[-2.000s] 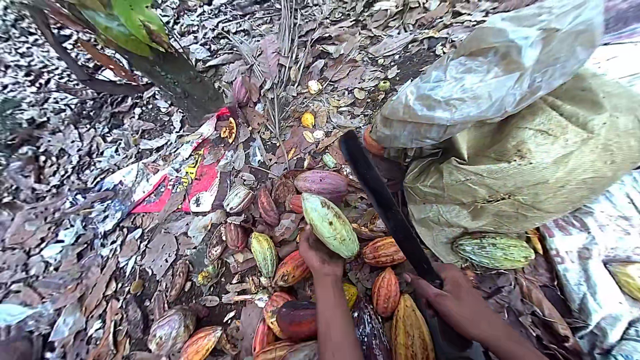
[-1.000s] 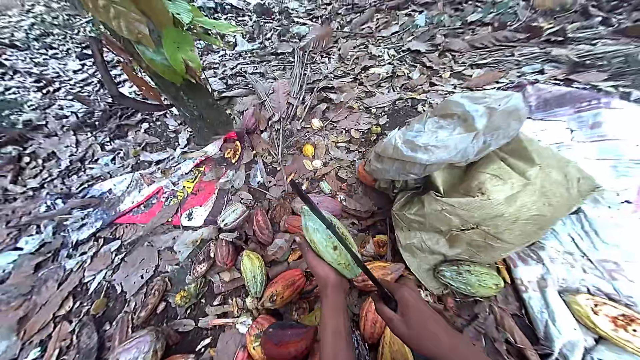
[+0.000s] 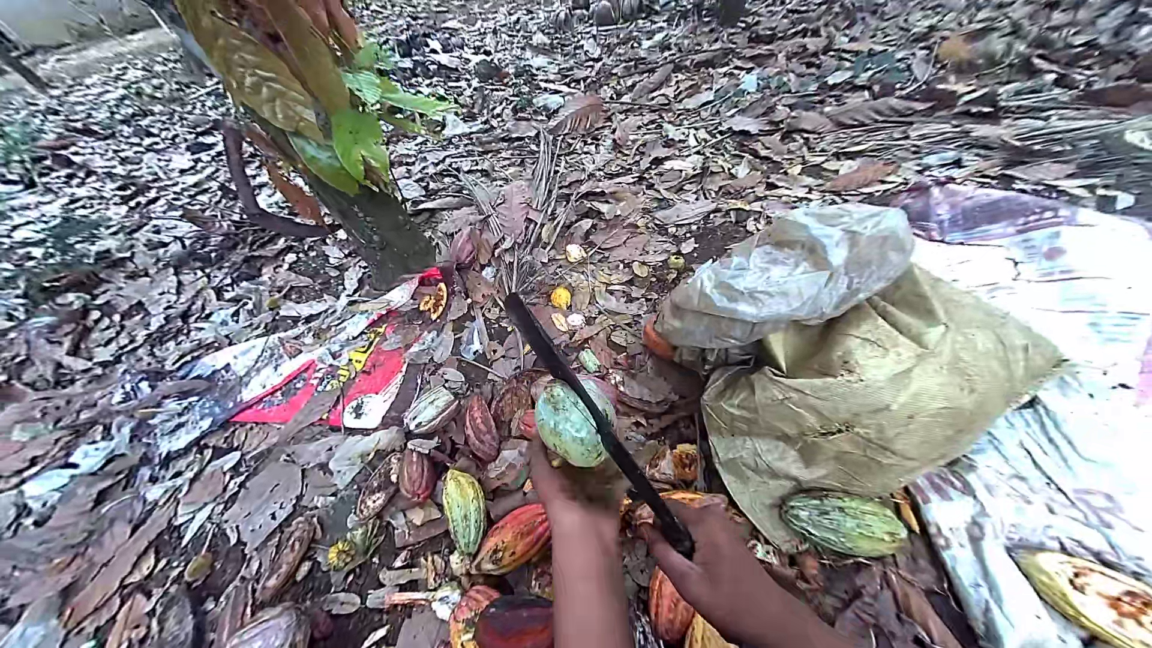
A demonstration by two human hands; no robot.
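My left hand (image 3: 576,481) holds up a pale green cacao pod (image 3: 565,430) from below, one end turned upward. In my right hand (image 3: 711,558) is the handle of a machete with a long dark blade (image 3: 549,351), which slants up to the left and lies across the pod's face; whether it has cut in, I cannot tell. Under and around my hands lie several cacao pods on the ground, among them a yellow-green one (image 3: 464,511), a red-orange one (image 3: 513,540) and a dark red one (image 3: 515,623).
A tan woven sack (image 3: 864,405) with clear plastic stands to the right, a green pod (image 3: 846,524) at its base. Farther right lie a pale sheet (image 3: 1008,504) and an opened pod (image 3: 1093,594). A tree trunk (image 3: 378,225) rises behind a red plastic wrapper (image 3: 373,378).
The green pod has been tilted from lengthwise to more end-up in my left hand. The machete, beside the pod two seconds ago, now crosses it. The view has tipped upward.
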